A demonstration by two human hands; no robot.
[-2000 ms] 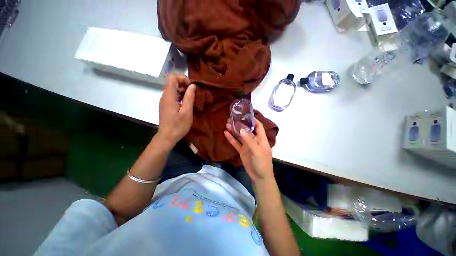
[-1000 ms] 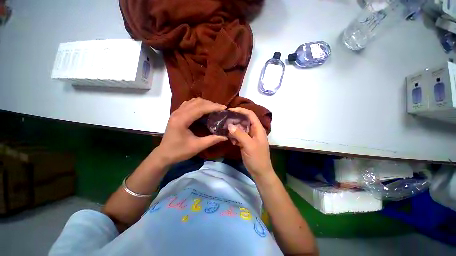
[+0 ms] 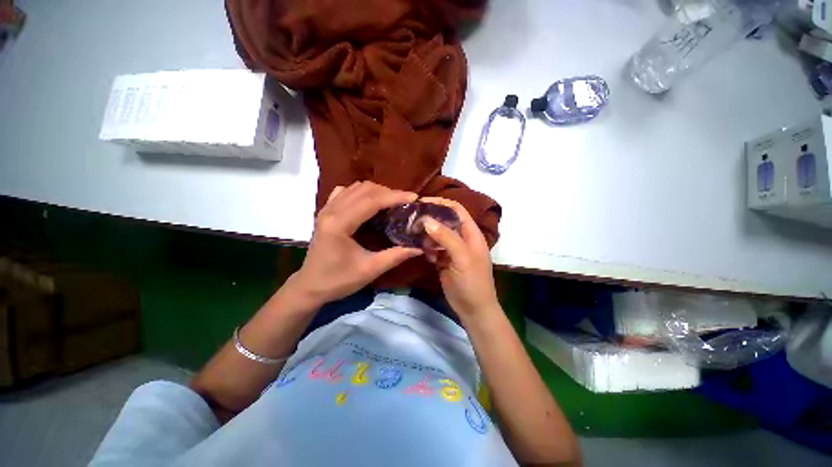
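Note:
A small violet-tinted bottle [image 3: 408, 224] is held sideways between my two hands, in front of the brown cloth. My left hand [image 3: 346, 239] grips its left end with thumb and fingers; the cap end is hidden there. My right hand [image 3: 462, 253] holds its right end, with the thumb on its face. The brown cloth [image 3: 383, 119] lies bunched on the white table and reaches its front edge. Two more small bottles lie to the right of the cloth, one with its label up [image 3: 501, 139] and one on its side [image 3: 573, 99].
A row of white cartons [image 3: 192, 111] stands left of the cloth on the white table [image 3: 584, 219]. A large clear bottle [image 3: 680, 50] lies at the upper right. White unit boxes [image 3: 792, 171] stand at the right. Below the edge are white packaging [image 3: 607, 360], clear plastic and blue material.
My left hand has come over from the cloth and taken hold of the bottle, which has turned from upright to sideways. The view has shifted; over the last second little else differs.

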